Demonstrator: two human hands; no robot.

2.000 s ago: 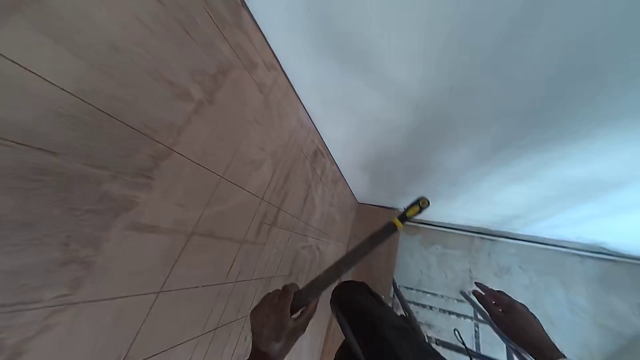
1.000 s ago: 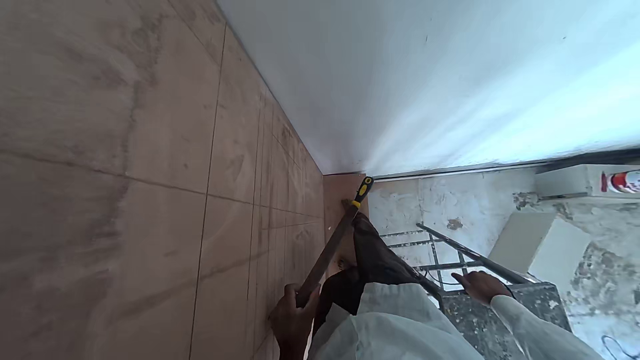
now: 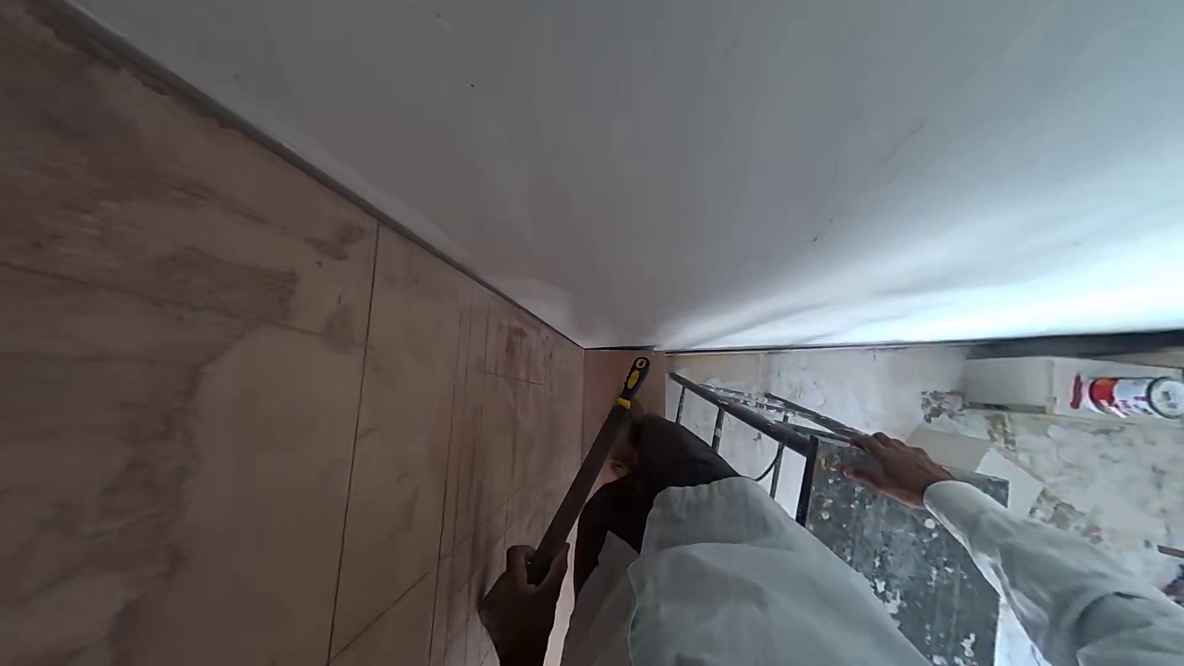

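Observation:
My left hand (image 3: 523, 601) grips the blade end of a handsaw or similar long flat tool (image 3: 583, 486) at the bottom centre. Its black and yellow handle (image 3: 635, 377) points away, toward the corner of the wall. On the right, my right hand (image 3: 897, 470) rests on the top edge of a metal stepladder (image 3: 740, 407), beside its paint-spattered platform (image 3: 888, 546). The fingers of that hand lie over the frame. Whether they close round it is hard to see.
A tiled or panelled tan surface (image 3: 277, 416) with dark lines fills the left. A smooth white surface (image 3: 647, 166) spans the top. At the far right a white box (image 3: 1008, 384) stands near a red and white can (image 3: 1124, 396).
My right hand, earlier in the air with nothing in it, has come to the stepladder. My left hand still holds the long tool. The view has turned.

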